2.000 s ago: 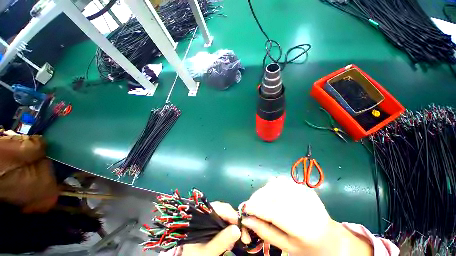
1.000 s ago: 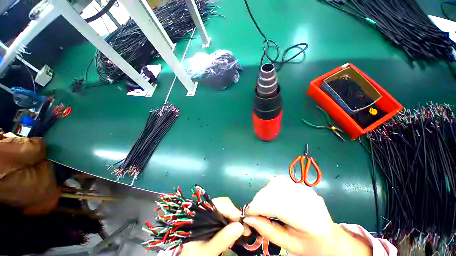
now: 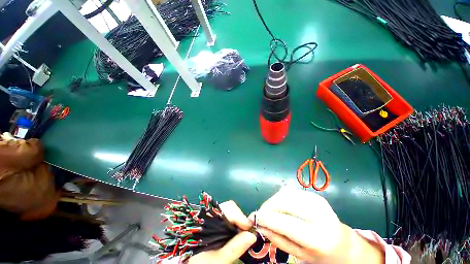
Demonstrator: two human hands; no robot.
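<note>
A thick bundle of black cables [image 3: 208, 233] with red, green and white wire tips fanning to the left is at the bottom centre. My left hand [image 3: 232, 242] is closed around it, partly cut off by the lower edge. My right hand [image 3: 304, 224] meets my left fingertips just right of the bundle. Its thumb and fingers pinch a thin dark cable end; a small silvery tip shows above the fingertips. Whether a sleeve is on it is too small to tell.
Orange-handled scissors [image 3: 313, 174], a red heat gun [image 3: 274, 126], pliers [image 3: 346, 135] and a red case [image 3: 364, 129] lie beyond my hands. A wide cable pile [image 3: 427, 175] is right, a narrow bundle [image 3: 151, 144] left. White shelf legs [image 3: 172, 54] stand behind. A person's brown sleeve [image 3: 23, 180] is far left.
My fingertips have shifted slightly to the right at the pinched cable end. Both hands keep their holds. The bench view has shifted slightly.
</note>
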